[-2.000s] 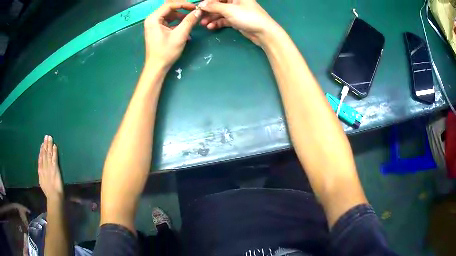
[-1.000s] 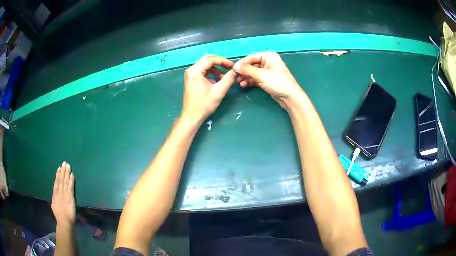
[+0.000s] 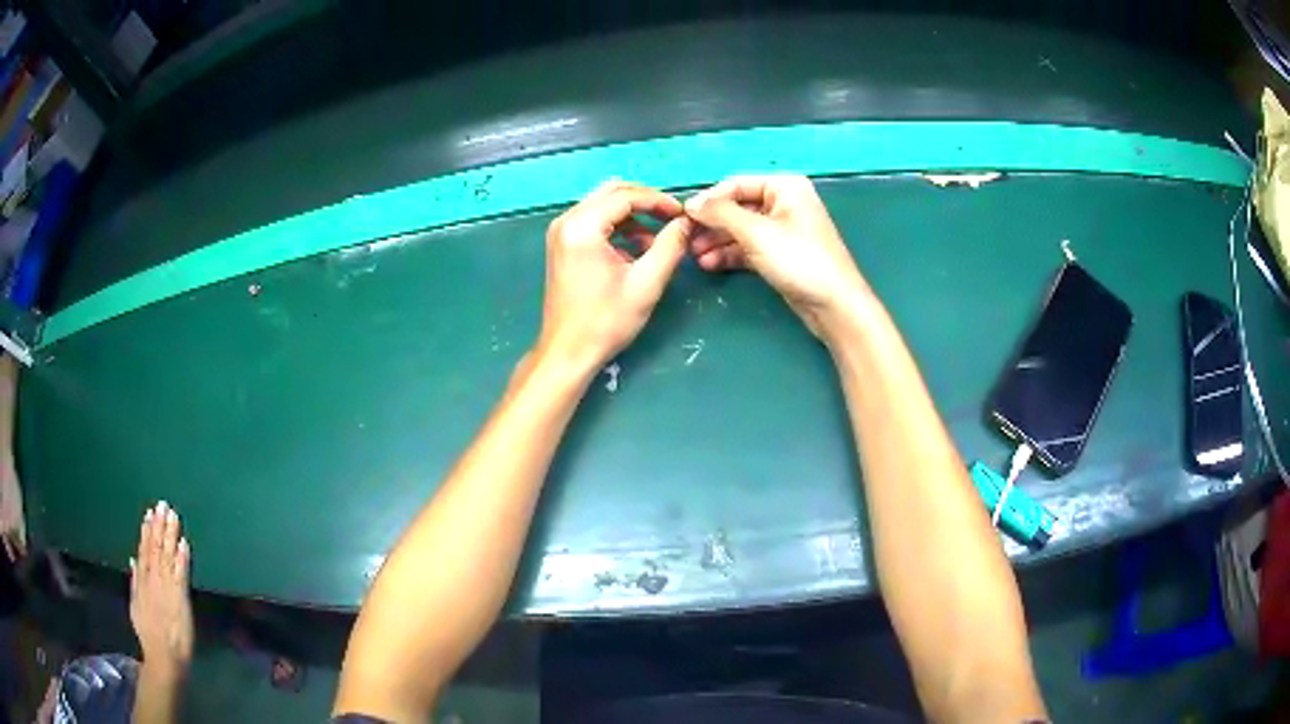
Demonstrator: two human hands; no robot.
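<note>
My left hand [image 3: 608, 276] and my right hand [image 3: 785, 248] meet fingertip to fingertip over the dark-green table [image 3: 410, 424], just below the light-green strip [image 3: 566, 171]. Thumbs and index fingers of both hands are pinched together at one spot. Whatever is between them is too small or hidden to tell. Both forearms reach in from the bottom edge.
At right lie a black phone [image 3: 1064, 368] with a white plug, a teal stick [image 3: 1013, 505], a second black phone [image 3: 1214, 385], a white cord [image 3: 1246, 333] and yellow wrapping [image 3: 1273, 170]. Another person's hand [image 3: 161, 587] is at lower left. A blue stool [image 3: 1157, 601] stands below right.
The view has tilted up, showing more of the table's far side and the whole green strip. My hands stay pinched together, and the neighbour's hand at left remains near the table edge.
</note>
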